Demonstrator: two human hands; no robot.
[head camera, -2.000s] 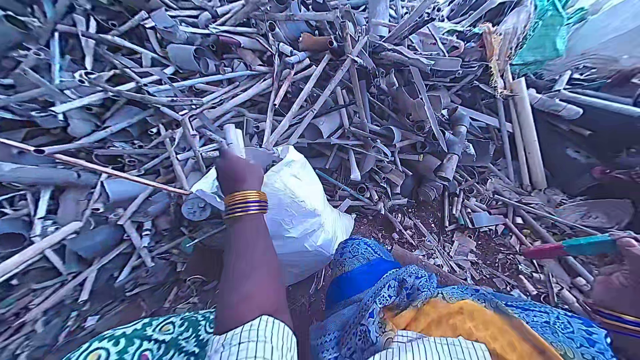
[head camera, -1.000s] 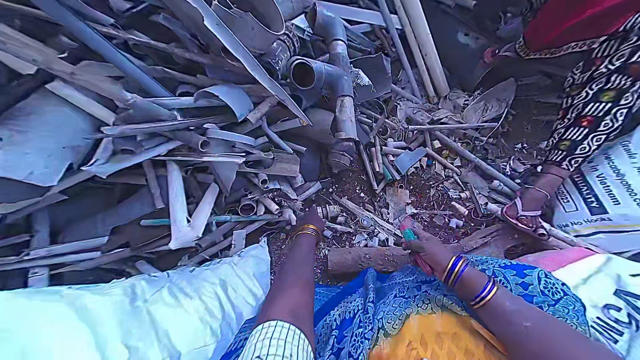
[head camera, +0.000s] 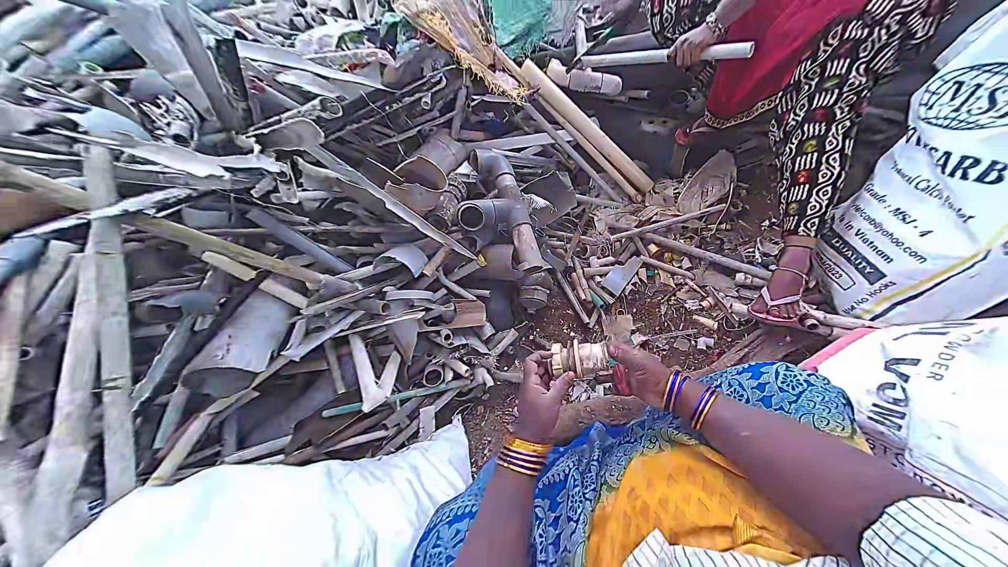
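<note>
My left hand (head camera: 540, 396) grips the left end of a cream plastic pipe fitting (head camera: 587, 359), its thumb and fingers around a ribbed, threaded collar. At the fitting's right end is my right hand (head camera: 639, 375), closed on a tool with a red and green handle (head camera: 621, 378); the rest of this tool is hidden by the hand and the fitting. Both hands are above my lap, just over a brown log (head camera: 596, 417). Beyond them lies a grey branched pipe piece (head camera: 516, 228) on a heap of scrap plastic pipes (head camera: 260, 339).
White sacks lie at the lower left (head camera: 276, 512) and the right (head camera: 937, 394), with another printed sack (head camera: 921, 197) standing behind. At the upper right a person (head camera: 823, 118) in patterned trousers holds a white pipe (head camera: 661, 57). Long cream pipes (head camera: 587, 126) lean near the top centre.
My left hand, low near the debris a second ago, now holds the pipe fitting. My right hand has come in beside it. The view has shifted between frames.
</note>
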